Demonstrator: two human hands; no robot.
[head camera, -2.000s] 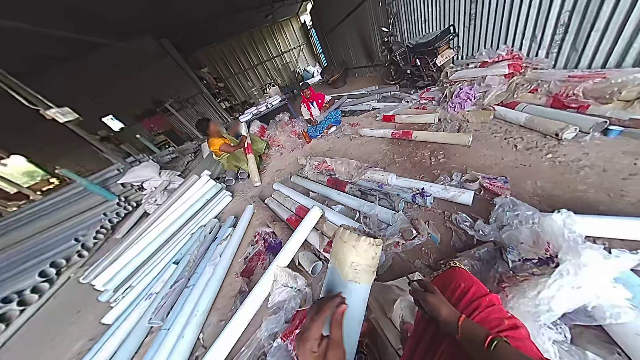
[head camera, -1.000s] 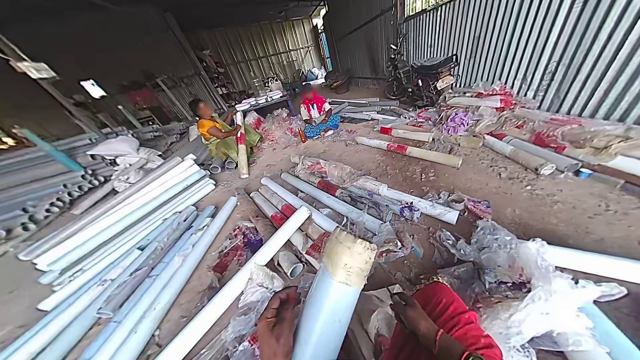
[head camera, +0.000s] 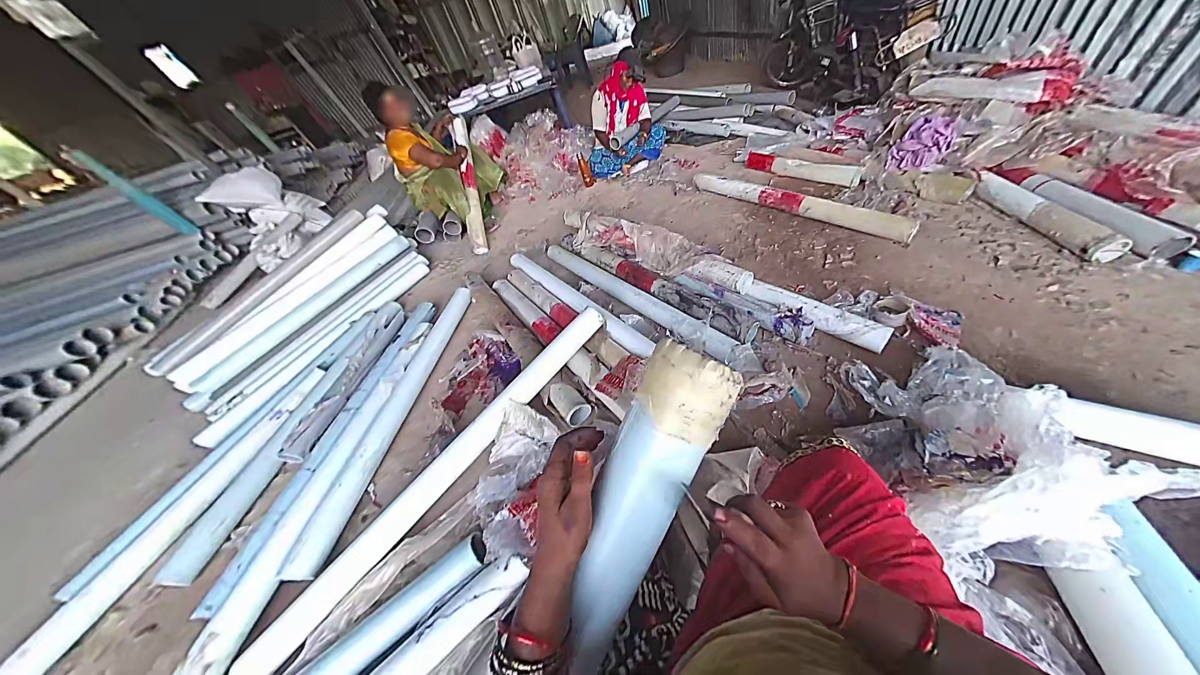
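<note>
A light blue plastic pipe (head camera: 642, 497) leans up from my lap, its near-upright top end covered in a cream-coloured wrap (head camera: 689, 389). My left hand (head camera: 567, 506) lies along the pipe's left side, with the fingers pointing up; how firmly it grips cannot be told. To the right of the pipe, my right hand (head camera: 773, 548) has its fingers bent and its fingertips close to the pipe's edge. Something thin seems to stick out from those fingertips, too small to name. Red cloth (head camera: 844, 511) covers my knee under the right hand.
Several blue and white pipes (head camera: 375, 441) lie on the ground at left. A long white pipe (head camera: 450, 459) slants beside my left hand. Crumpled clear plastic (head camera: 975, 441) lies at right. Two people sit farther back, one holding a red-banded pipe (head camera: 469, 183). A motorcycle (head camera: 825, 52) stands behind.
My left hand has moved up along the pipe's left side since the earlier frames, its fingers now pointing upward. The right hand stays at the pipe's right side. The view has shifted somewhat.
</note>
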